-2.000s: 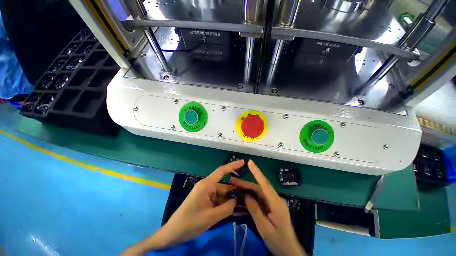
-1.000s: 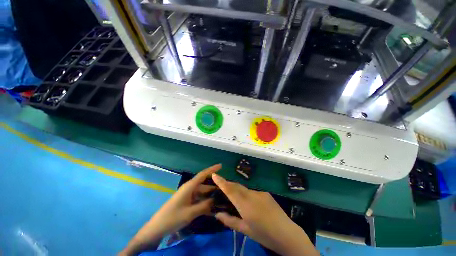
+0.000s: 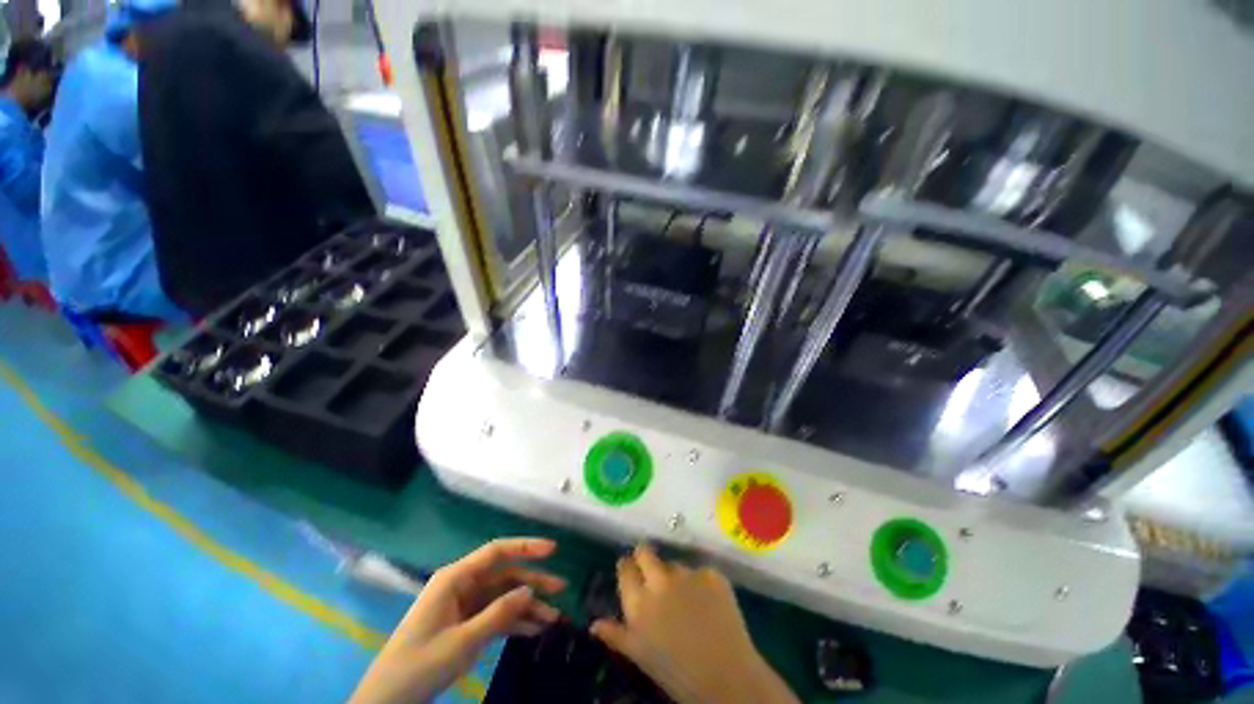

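My right hand is at the bench edge below the left green button, its fingers at a small black housing part that is partly hidden by the hand. My left hand is just left of it, fingers apart and holding nothing that I can see. Another black housing part lies on the green bench at the right, below the right green button. A black area below the bench edge shows between my hands, dark and blurred.
The white press panel stands ahead, with green start buttons and a red emergency stop. A black pocketed tray is at left, with shiny parts in some pockets. A smaller black tray is at right. People in blue and black sit at upper left.
The view has tilted up and to the left, so the press sits lower. My hands have moved apart. My right hand is now at the housing part on the bench edge.
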